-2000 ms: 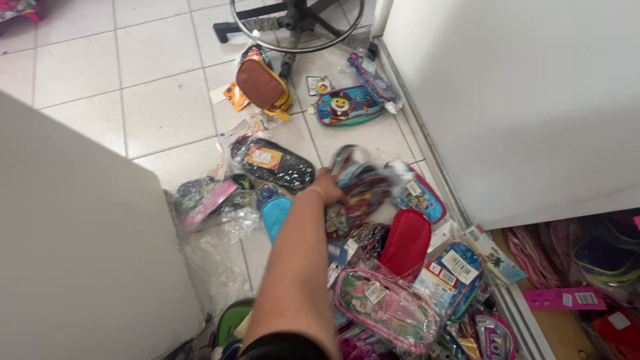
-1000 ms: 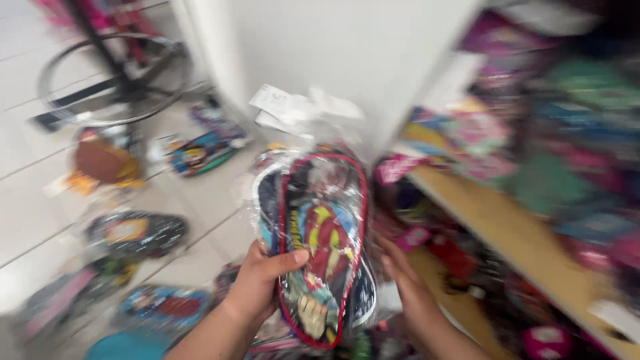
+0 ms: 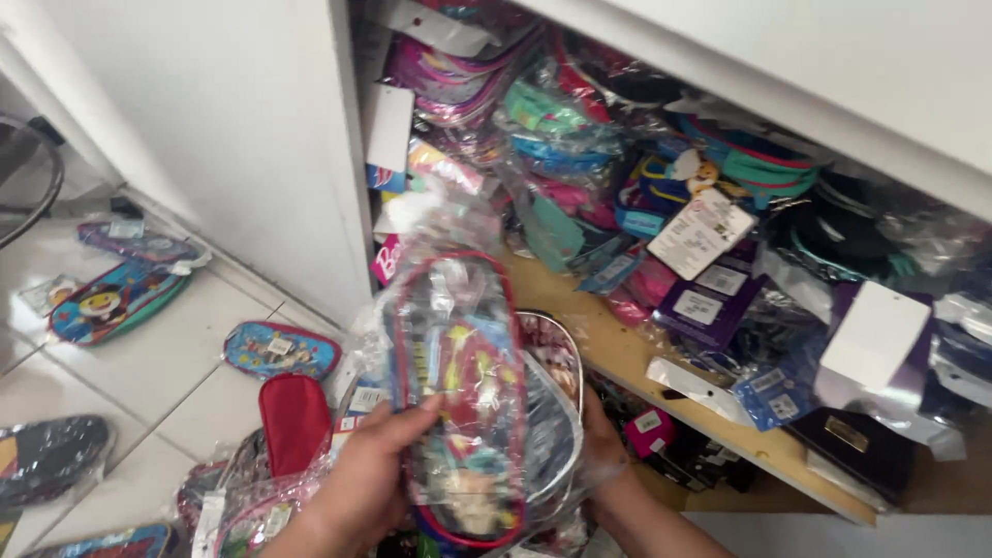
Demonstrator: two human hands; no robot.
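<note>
My left hand point(image 3: 387, 457) grips a plastic-wrapped oval pencil case point(image 3: 465, 395) with red piping and a colourful cartoon print, the thumb on its front. Behind it and to its right, my right hand point(image 3: 608, 442) holds more wrapped cases point(image 3: 554, 411), one edged in white; its fingers are partly hidden by them. To the left of the hands, a red pencil case point(image 3: 293, 422) and a blue printed case point(image 3: 280, 349) lie on the tiled floor.
Wrapped pouches and tagged cases point(image 3: 566, 155) crowd a wooden shelf point(image 3: 697, 418) inside a white cabinet. A white panel point(image 3: 271, 116) stands at the shelf's left. More cases point(image 3: 116, 302) lie on the floor at left, near a metal ring point(image 3: 54, 170).
Two seconds ago one hand reached among the cases on the floor; now both hands hold wrapped cases in front of the shelf. The view has swung right towards the shelf.
</note>
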